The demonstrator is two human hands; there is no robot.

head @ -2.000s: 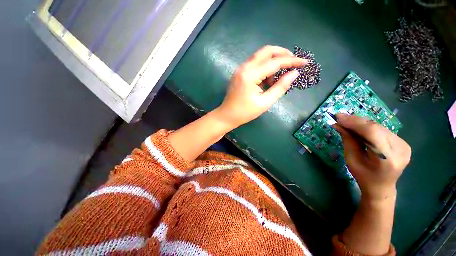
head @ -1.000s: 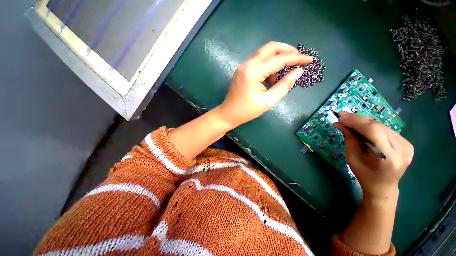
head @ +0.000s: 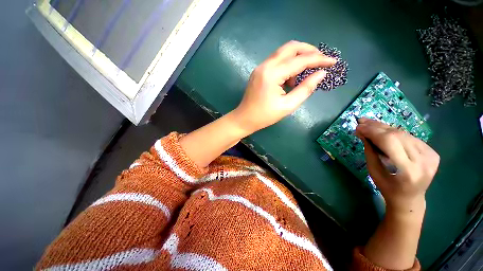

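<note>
A green circuit board (head: 341, 138), dense with dark and silver parts, lies flat on the dark green bench top right of centre. My right hand (head: 398, 153) is over its lower right part and grips dark tweezers (head: 389, 165); the fingers hide most of the tool, and the tip by the board is not clear. My left hand (head: 283, 84) is at a small pile of dark and silver components (head: 336, 74) beyond the board's left side. Its thumb and forefinger are apart at the pile's left edge. Whether they hold a component cannot be told.
A larger dark spiky pile of components (head: 450, 61) lies at the upper right. A pale metal frame (head: 159, 69) with a grey bed stands at the upper left. The bench's near edge (head: 265, 157) runs diagonally below my left forearm. A pale pink edge shows at the far right.
The board and both piles sit slightly further right in the view. My right hand stays over the board, with the tweezers' rear end tilted a little differently. My left hand stays by the small pile.
</note>
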